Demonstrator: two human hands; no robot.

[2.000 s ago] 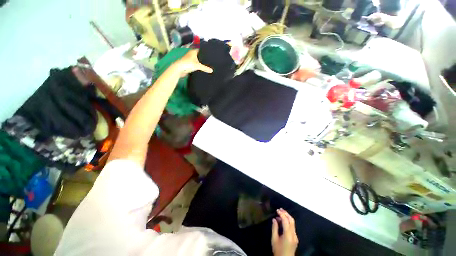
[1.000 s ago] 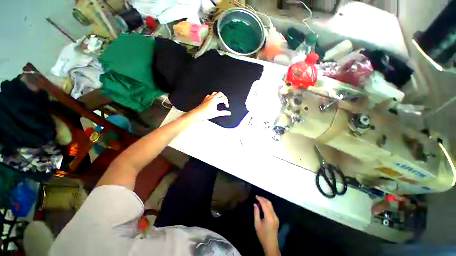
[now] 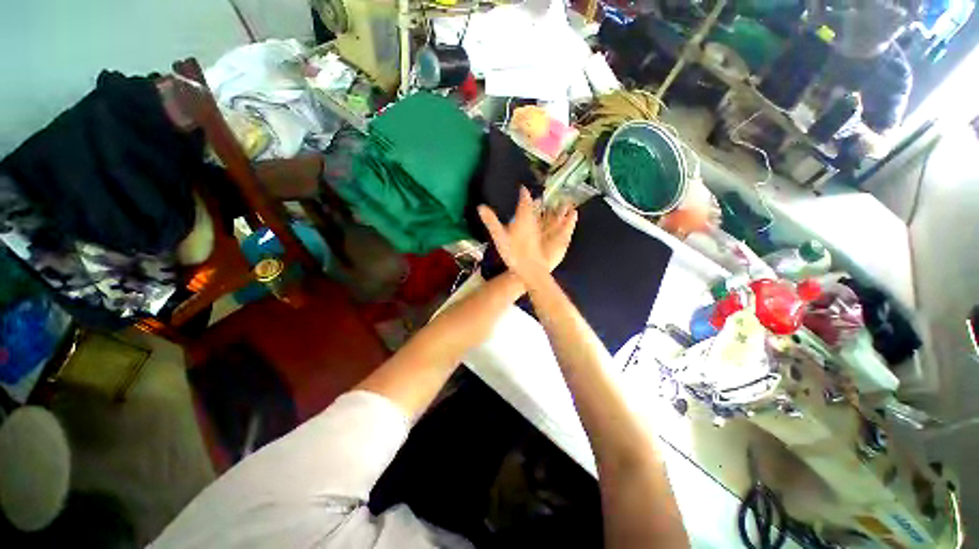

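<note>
Black fabric panels (image 3: 620, 273) lie flat on the left end of the white table (image 3: 515, 359), with a dark fabric pile (image 3: 507, 172) beside them over the green cloth (image 3: 424, 161). My right hand (image 3: 517, 238) crosses over my left at the wrist, its fingers spread above the fabric's left part; nothing shows in its grip. My left hand (image 3: 556, 234) lies on the black fabric just to the right, partly covered by the right hand. Whether it grips an edge is hidden.
The sewing machine (image 3: 816, 472) stands at right, with black-handled scissors (image 3: 762, 517) beside it. A metal bowl with green contents (image 3: 644, 169) and a red bottle (image 3: 775, 307) are behind the table. A reddish wooden chair (image 3: 290, 343) is at left.
My right hand has come up from the lap to the fabric and crossed over my left. My left hand remains at the black fabric. The view has shifted, showing more behind the table.
</note>
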